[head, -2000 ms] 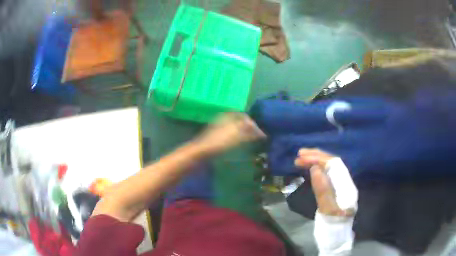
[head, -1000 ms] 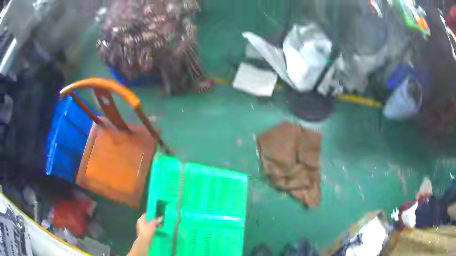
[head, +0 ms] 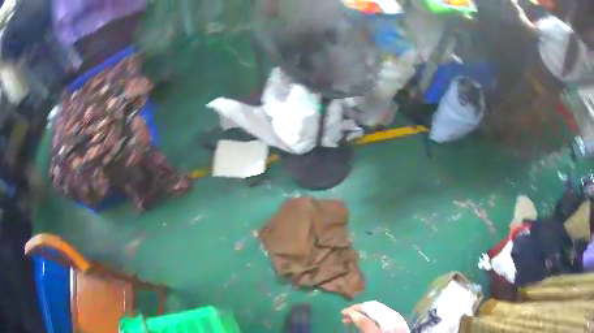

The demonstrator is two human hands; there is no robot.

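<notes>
The bright green crate [head: 185, 321] shows only its far edge at the bottom left. My right hand [head: 365, 319], wrapped in white bandage, shows in part at the bottom edge, with fingertips pointing left and nothing seen in it. It is right of the crate and apart from it. My left hand is out of the picture. A crumpled brown cloth [head: 314, 246] lies on the green floor ahead.
An orange chair [head: 103, 299] stands at the lower left. A patterned cloth heap [head: 98, 140] in a blue container is at the left. White bags [head: 291, 117] lie by a round dark base [head: 319, 168]. An open box [head: 449, 306] and garments [head: 544, 250] are at the right.
The view has moved forward. The crate and chair have slid toward the bottom left. My left hand, at the crate's handle a second ago, has left the picture. My bandaged right hand has come in.
</notes>
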